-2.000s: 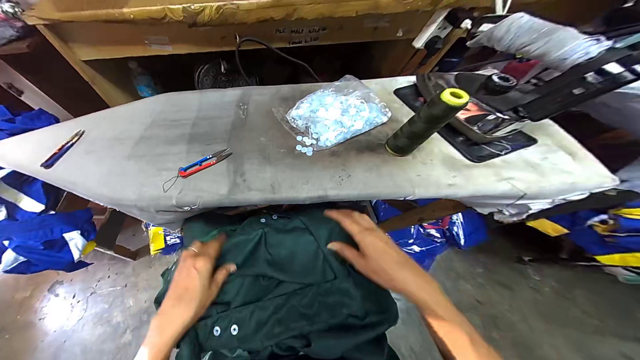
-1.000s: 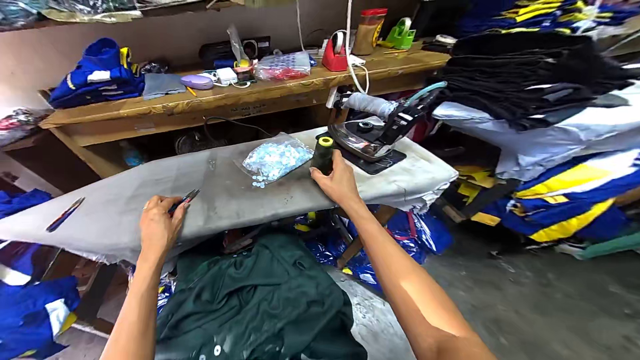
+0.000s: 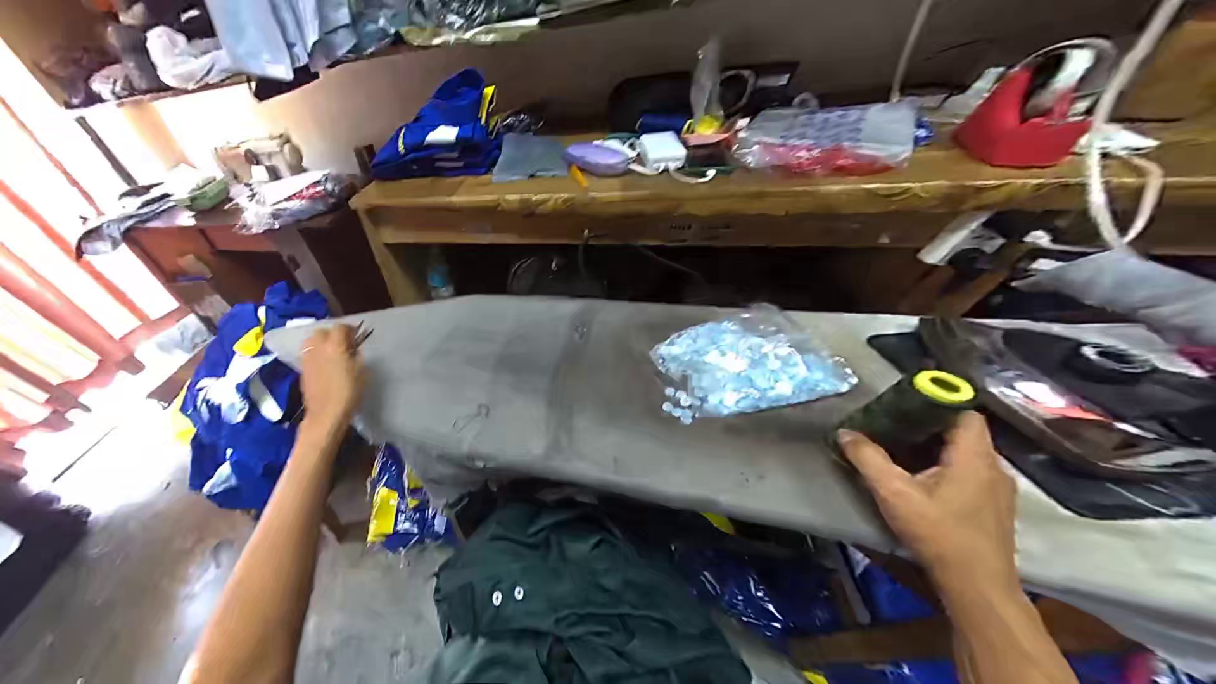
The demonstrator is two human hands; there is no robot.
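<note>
My left hand is at the left end of the grey padded ironing board, with the dark tips of thread snips showing beyond its fingers. Around the dark thread cone with a yellow rim, near the board's right part, my right hand has its thumb and fingers closed. Between the hands, nearer the right one, lies an open-looking clear bag of pale blue buttons, several of them loose beside it. A dark green garment with white buttons hangs below the board's front edge.
An iron rests on a dark pad at right. Behind runs a wooden table with a blue garment, a plastic bag and a red tape dispenser. Blue and yellow garments hang at left.
Both hands left the green garment. My right hand took hold of the thread cone; my left hand picked up the snips from mid-board and moved to its left end. The view has swung left.
</note>
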